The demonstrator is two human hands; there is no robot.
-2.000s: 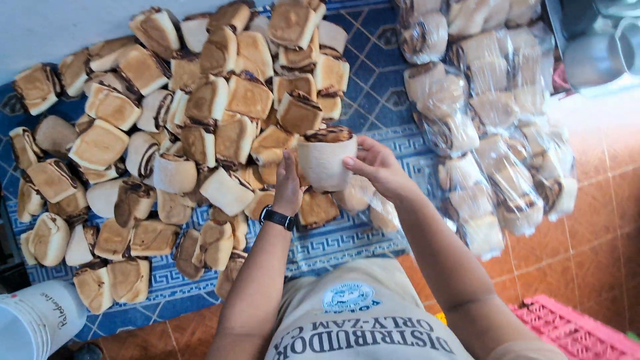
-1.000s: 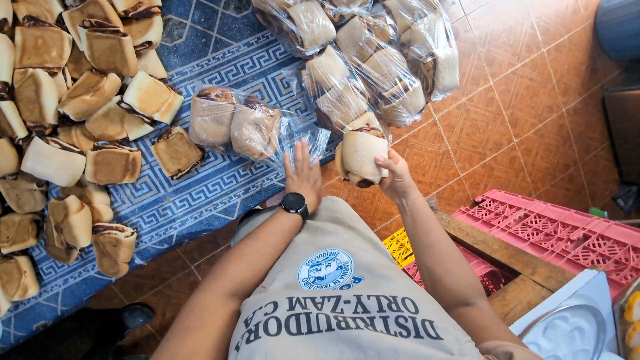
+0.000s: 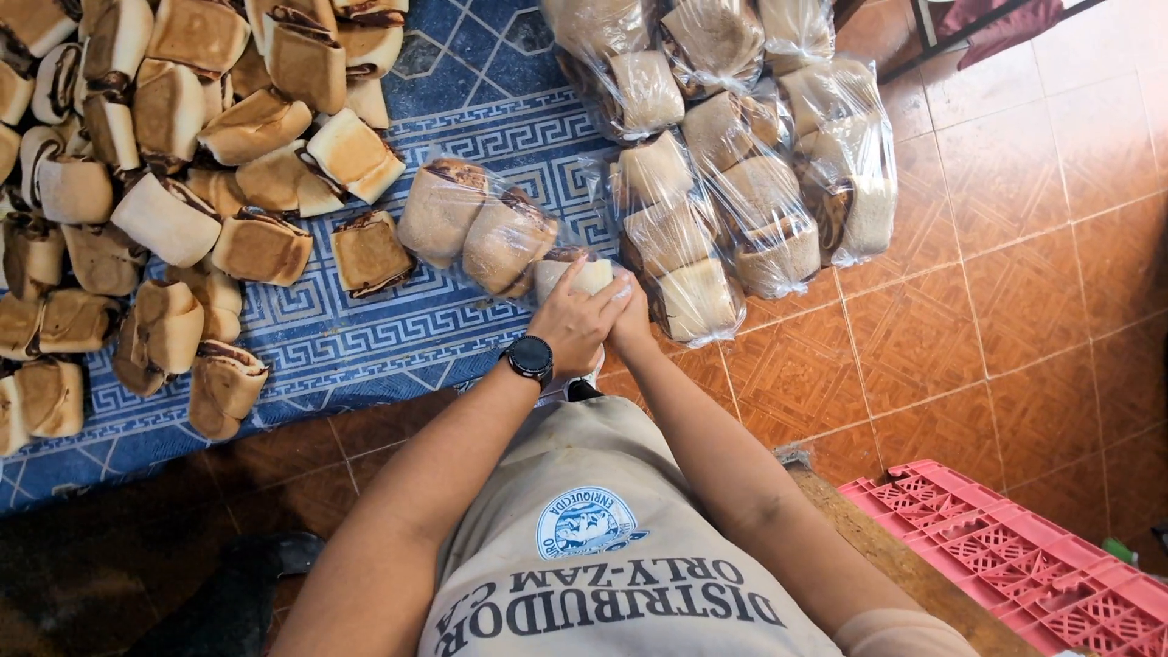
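Note:
My left hand (image 3: 577, 315), with a black watch on its wrist, lies over a filled bread roll (image 3: 584, 276) at the mouth of a clear plastic bag (image 3: 511, 239). Two more rolls sit inside that bag, on the blue patterned tablecloth. My right hand (image 3: 631, 315) meets the left at the bag's end, its fingers closed around the plastic edge; the fingertips are partly hidden. A single unbagged roll (image 3: 371, 253) rests just left of the bag. Bagged rolls (image 3: 680, 242) lie close by on the right.
Many loose rolls (image 3: 169, 119) are heaped on the left of the tablecloth (image 3: 338, 319). Several filled bags (image 3: 757, 196) line the table's right side. A pink plastic crate (image 3: 1022, 557) stands at the lower right by a wooden edge (image 3: 876, 547), over a tiled floor (image 3: 922, 347).
The roll held in my right hand a second ago is now at the bag's mouth. My two hands, apart then, have come together there.

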